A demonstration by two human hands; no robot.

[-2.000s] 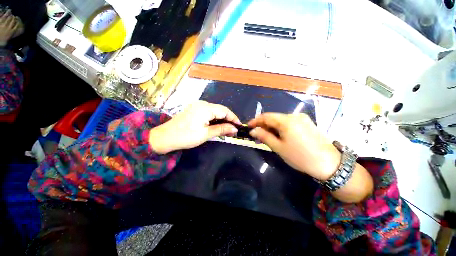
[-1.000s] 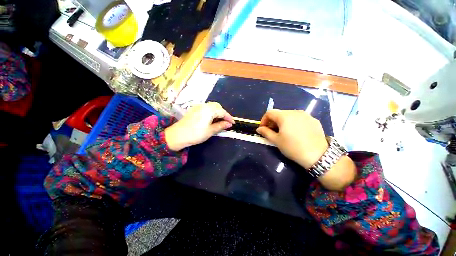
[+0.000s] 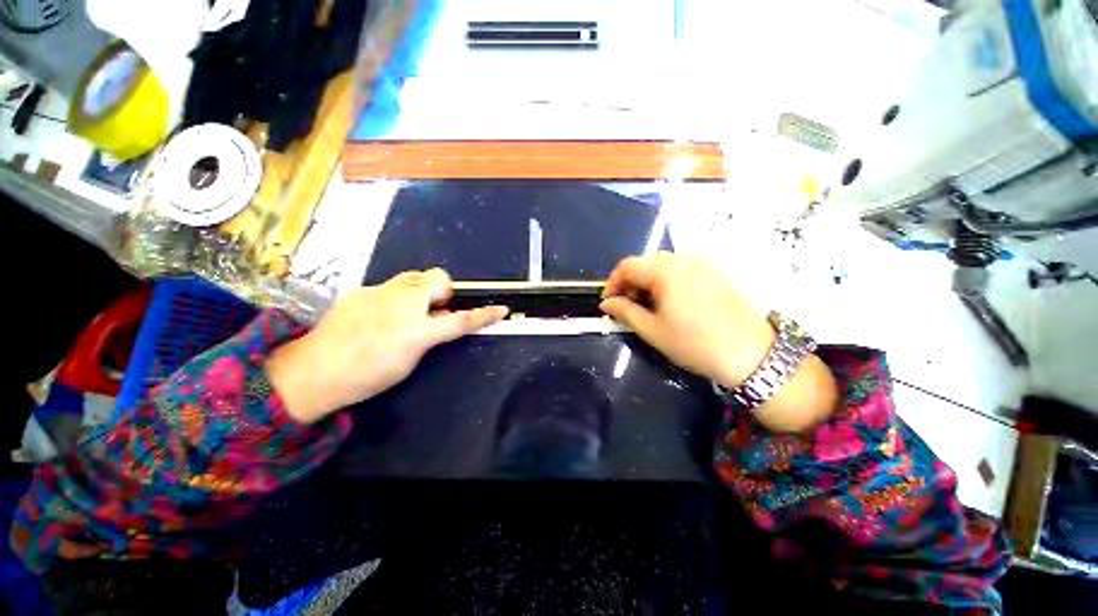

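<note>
The clear sewing template (image 3: 530, 409) lies over black cloth in front of me, with an orange-brown edge bar (image 3: 530, 160) along its far side. A black welt strip (image 3: 542, 303) lies in the template slot, between a thin yellow strip (image 3: 530, 286) and a pale edge strip (image 3: 554, 326). My left hand (image 3: 385, 331) rests at the slot's left end, index finger stretched along the welt strip. My right hand (image 3: 674, 315) pinches the welt strip's right end between thumb and fingers.
The white machine head (image 3: 963, 108) stands at the right, with a slim dark tool (image 3: 990, 315) near it. A cardboard box (image 3: 1033, 493) is at lower right. A yellow tape roll (image 3: 118, 102), white tape roll (image 3: 207, 175) and blue basket (image 3: 181, 337) are at left.
The view has turned and shifted right. The welt strip, earlier held between both hands, now lies along the slot. My hands have moved apart, and my left index finger has stretched out.
</note>
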